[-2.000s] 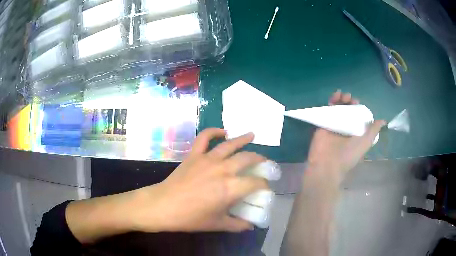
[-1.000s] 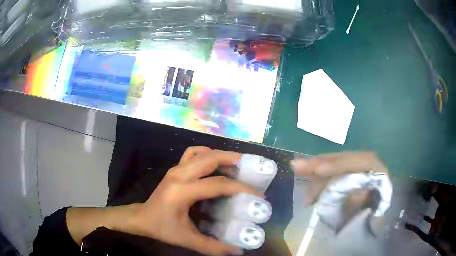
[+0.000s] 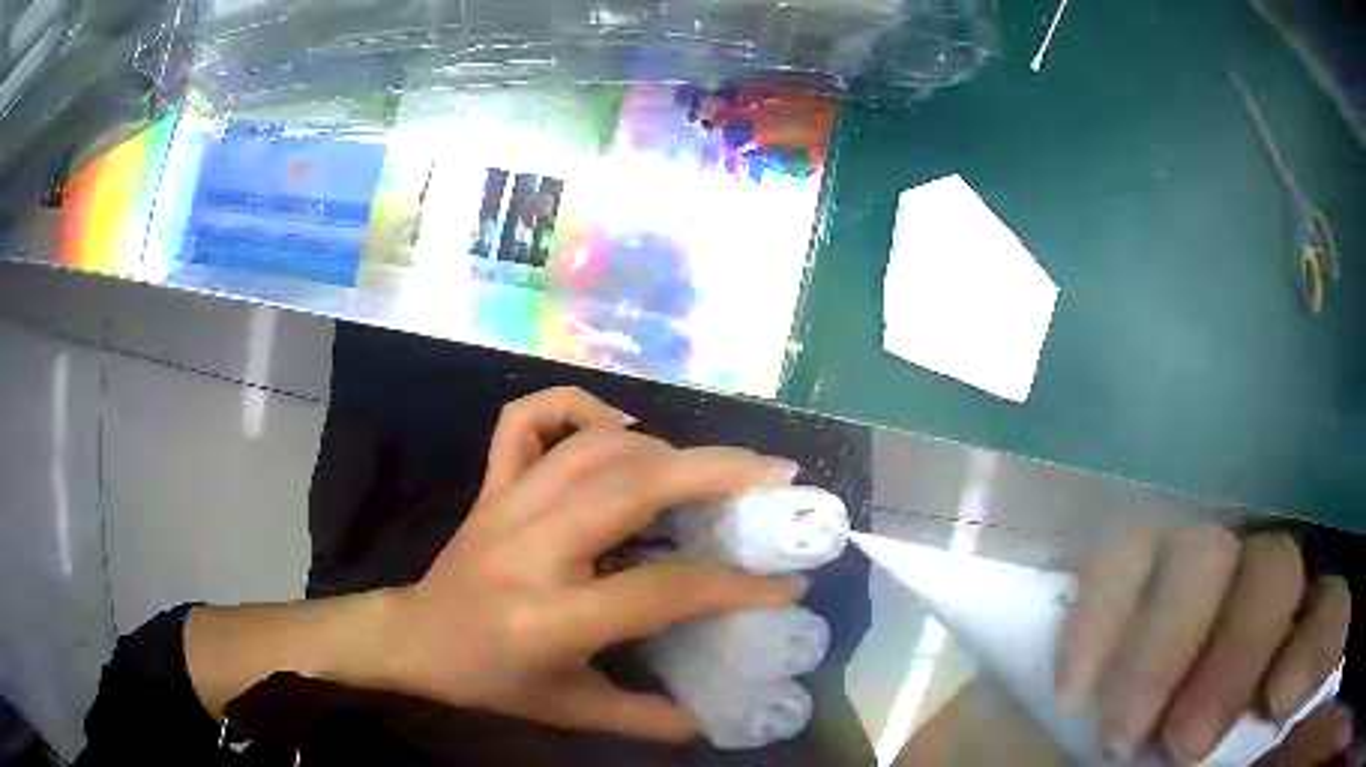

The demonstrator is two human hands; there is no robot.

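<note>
My left hand (image 3: 577,570) holds three white plastic housings (image 3: 791,528) over the dark cloth (image 3: 405,412), their rounded ends with small holes facing right. The top housing is set a little apart from the lower two. My right hand (image 3: 1184,637) is closed around a white dispensing cone (image 3: 974,599) at the lower right, partly cut off by the lower edge. The cone's pointed tip is at the end of the top housing; whether it touches is hard to tell. Any paste at the tip is too small to make out.
A clear blister tray (image 3: 599,53) stands at the top edge over a shiny holographic sheet (image 3: 285,202). On the green mat (image 3: 1169,330) lie white folded paper (image 3: 966,292), a swab (image 3: 1050,33) and blurred scissors (image 3: 1314,262). The table edge runs above my hands.
My right hand has turned the cone from near the table edge so its tip points left at the top housing. My left hand still holds the three housings, slightly shifted. The view has moved slightly.
</note>
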